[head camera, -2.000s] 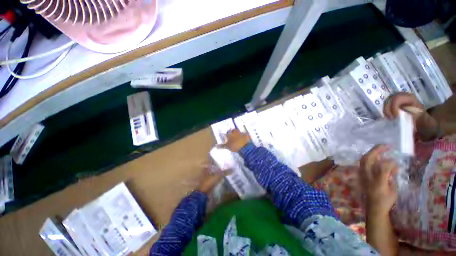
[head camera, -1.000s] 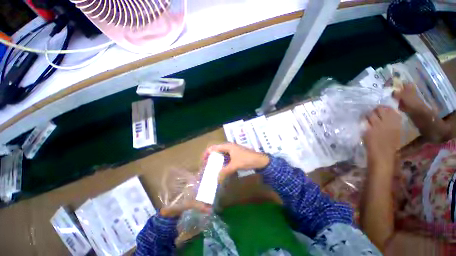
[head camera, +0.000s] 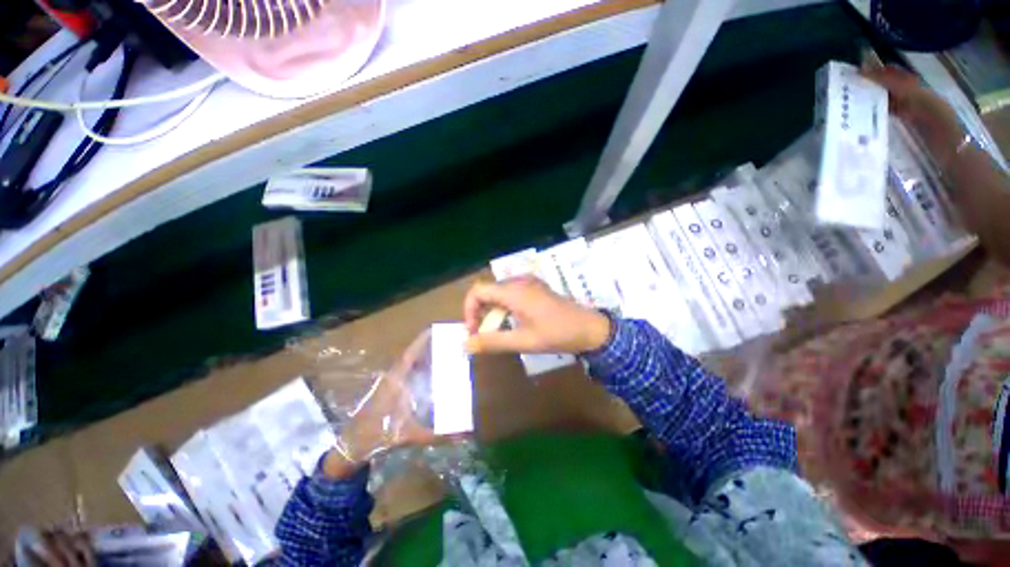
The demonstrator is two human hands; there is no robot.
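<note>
A small white product box (head camera: 452,379) stands in front of my apron, its plain narrow face towards me. My left hand (head camera: 382,404) holds it from the left, with a clear plastic bag (head camera: 352,377) crinkled around the hand and the box's left side. How far the box sits in the bag I cannot tell. My right hand (head camera: 532,316) is at the box's upper right edge, fingers curled, with a pale cover on a fingertip. Whether it grips the box or film is unclear.
A row of boxes (head camera: 665,271) lies at right on the cardboard. Overlapped boxes (head camera: 255,460) lie at left. Loose boxes (head camera: 279,272) sit on the green conveyor belt (head camera: 443,210). Another person's hand (head camera: 61,547) is at lower left; another person's arm (head camera: 941,138) is at right.
The box came from the row side to my left hand and is now upright at the bag. My right hand has shifted to its upper edge. Another person's hand with a box has appeared at lower left.
</note>
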